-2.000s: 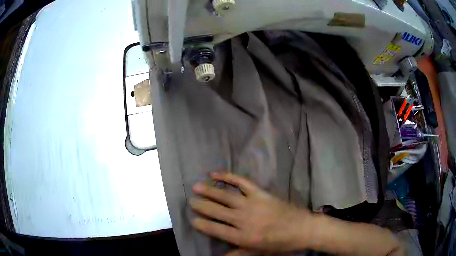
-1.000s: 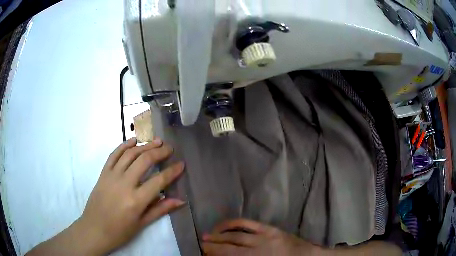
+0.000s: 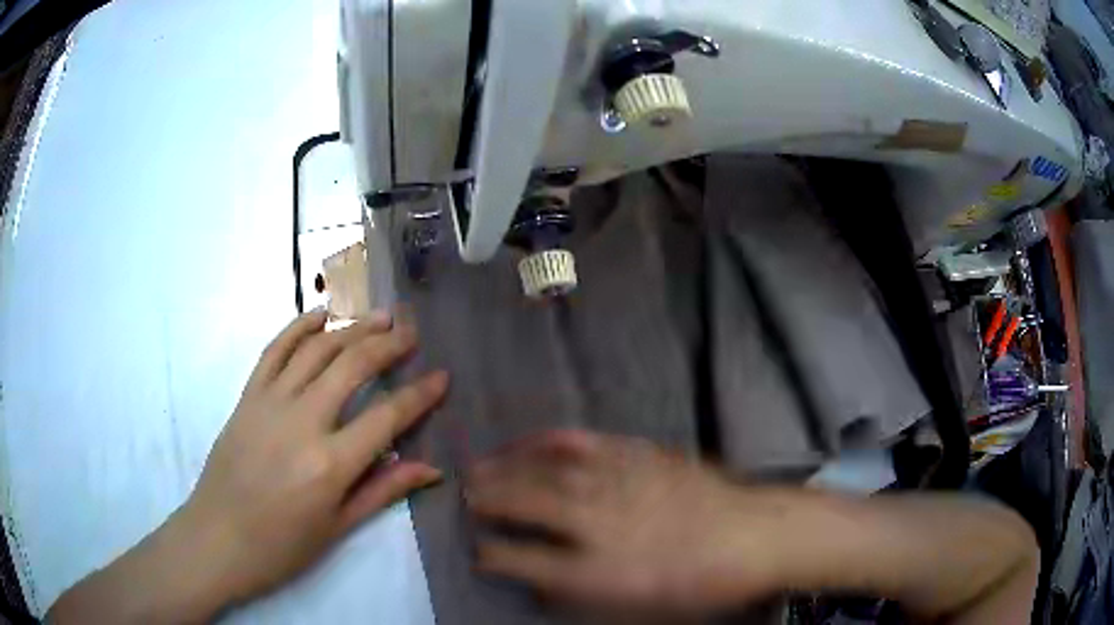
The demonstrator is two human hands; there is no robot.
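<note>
A grey-brown garment piece (image 3: 635,366) lies under the white sewing machine head (image 3: 782,86). Its straight left edge runs up to the presser foot area, which is dark and hard to make out. My left hand (image 3: 318,452) lies flat at this edge, fingers spread, fingertips on the cloth and by the tan card (image 3: 346,283). My right hand (image 3: 586,519) is blurred and rests on the cloth to the right of my left hand, fingers pointing left. I cannot tell if it pinches the cloth.
The white table (image 3: 147,305) spans the left. Cream tension knobs (image 3: 549,272) hang from the head. A small tool box (image 3: 1004,366) with orange-handled and purple items stands at the right. More grey cloth (image 3: 1096,281) lies at the far right edge.
My left hand has come in at the cloth's left edge. Since one second ago my right hand has moved up, and the cloth's right part has shifted and refolded.
</note>
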